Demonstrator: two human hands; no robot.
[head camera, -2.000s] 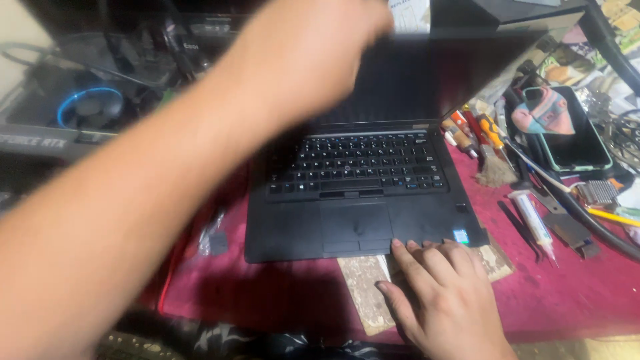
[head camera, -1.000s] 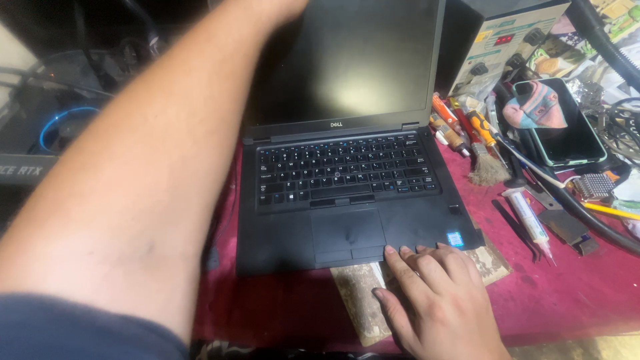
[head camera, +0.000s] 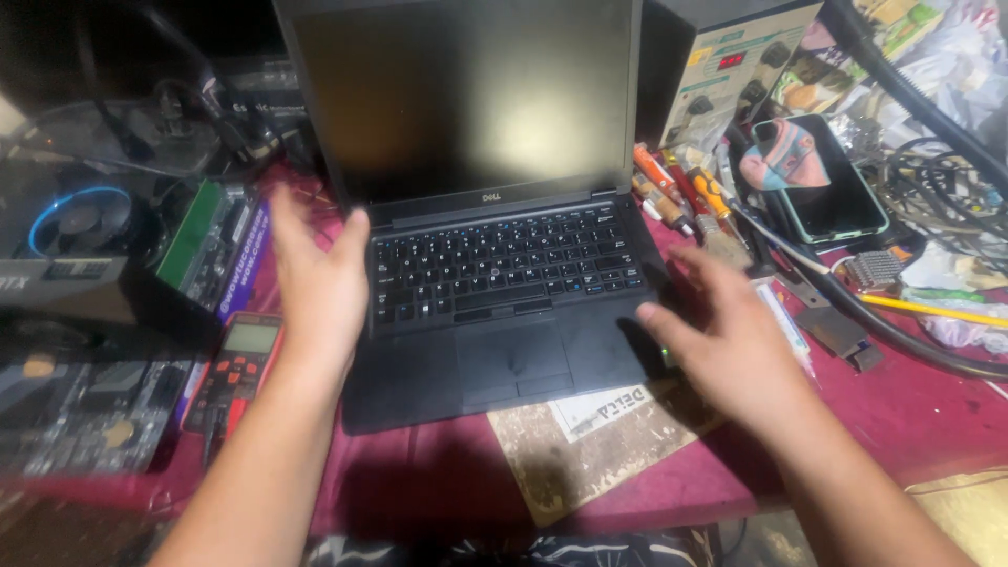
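Observation:
A black Dell laptop (head camera: 504, 346) lies opened on the dark red tabletop, its dark screen (head camera: 472, 94) raised and showing glare. The laptop's front part rests over a worn flat board (head camera: 598, 461). At the laptop's left edge is my left hand (head camera: 319, 276), fingers apart, thumb by the keyboard's upper left corner; whether it touches the case I cannot tell. My right hand (head camera: 724, 339) is above the laptop's right front corner, slightly blurred, with thumb and fingers spread and nothing held. Just left of my left forearm lies a red multimeter (head camera: 240, 366).
Screwdrivers (head camera: 709, 193), a brush (head camera: 724, 244), a syringe (head camera: 787, 331), and a phone (head camera: 843, 197) with a cloth item lie at right, beside a thick black hose (head camera: 890, 323). A bench device with knobs (head camera: 736, 71) stands behind. Computer hardware (head camera: 87, 276) fills the left.
My left hand has come down from the top of the screen to the laptop's left side. My right hand has lifted off the front right palm rest. The screen leans farther back than two seconds ago.

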